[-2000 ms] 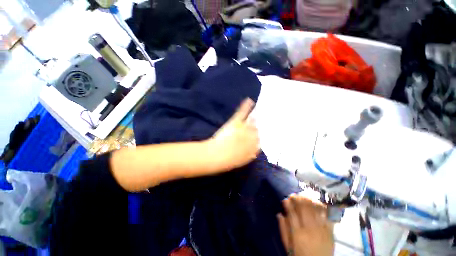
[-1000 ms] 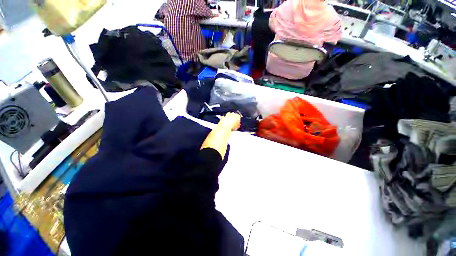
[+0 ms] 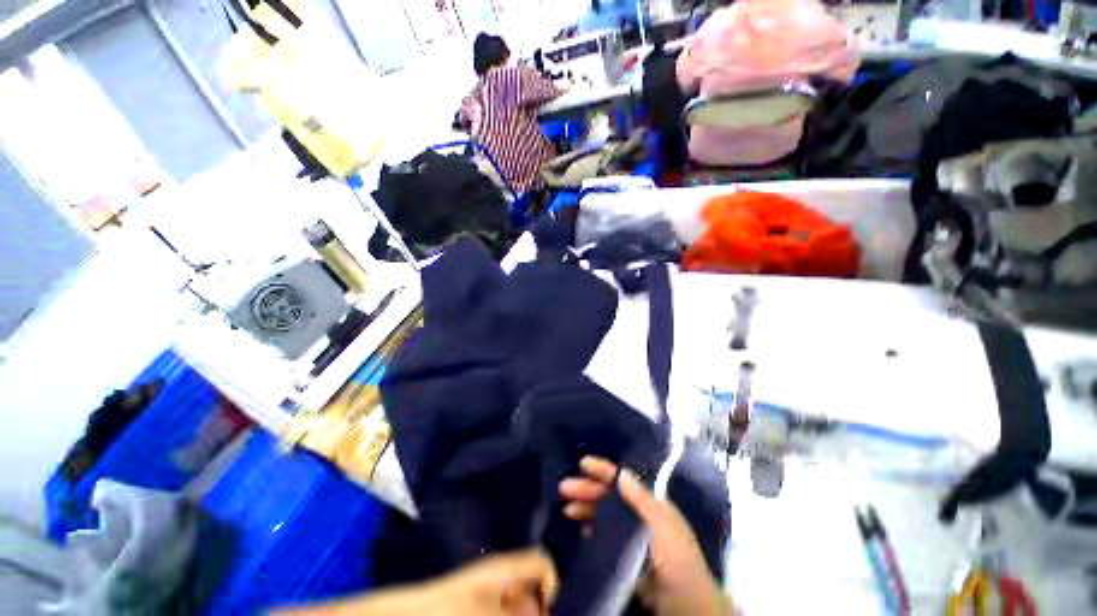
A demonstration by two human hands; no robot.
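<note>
A large navy cloth (image 3: 463, 391) lies heaped left of the sewing machine and hangs toward my lap. A narrow navy strip (image 3: 659, 343) runs from the tray's near edge down to the cloth. A pale edge or tape (image 3: 671, 463) shows along the cloth's right side. My left hand (image 3: 515, 584) is closed on the cloth at the bottom, partly cut off. My right hand (image 3: 650, 529) grips navy cloth just right of it, fingers curled; exactly which layer is unclear. The blurred white sewing machine (image 3: 830, 373) stands right of the cloth.
Snips (image 3: 884, 560) and red and yellow scissor handles (image 3: 996, 592) lie at lower right. A black strip (image 3: 1017, 415) drapes over the machine arm. Behind are a tray holding an orange-red bag (image 3: 770, 235), dark cloth heaps and seated people. Blue crates (image 3: 259, 505) stand at left.
My left hand has come back from the tray to the near cloth. My right hand has come into view. The navy strip now stretches across the table. The camera view has shifted.
</note>
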